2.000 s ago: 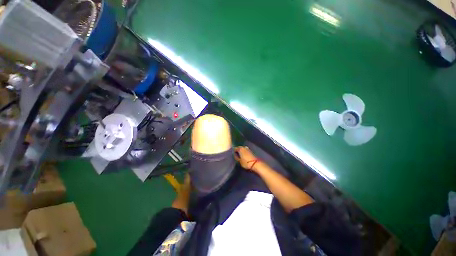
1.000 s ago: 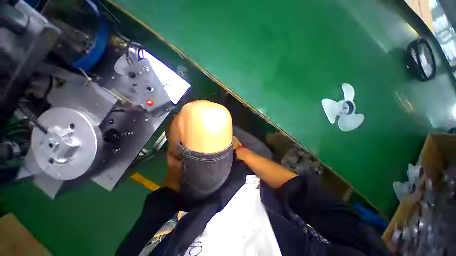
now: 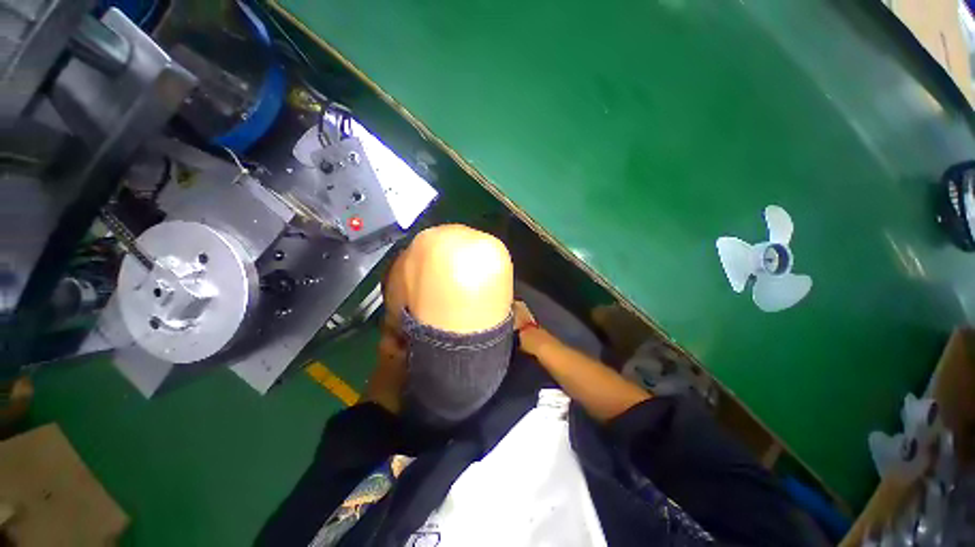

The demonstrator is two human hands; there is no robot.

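Note:
My left hand (image 3: 393, 347) is at the left side of my raised bare knee, mostly hidden behind the leg and a grey rolled cuff. My right hand (image 3: 523, 319), with a red band at the wrist, is at the knee's right side, its fingers hidden. Whether either hand holds anything cannot be seen. A whitish three-lobed fan blade (image 3: 767, 259) lies on the green bench (image 3: 620, 139), out of reach of both hands. A silvery round fixture (image 3: 184, 291) sits on the machine's base plate at left, with no grille on it.
A grey control box (image 3: 357, 191) with a red light stands left of the knee, near the bench edge. A blue-sided feeder bowl (image 3: 253, 120) is behind it. A carton of blades (image 3: 879, 494) is at lower right, a black fan unit (image 3: 960, 203) at the right edge, a brown box (image 3: 59, 491) at lower left.
Since two seconds ago the view has turned and the machine looks larger. In the last second the scene has shifted rightward. Both hands stay beside the knee; the blade still lies on the bench.

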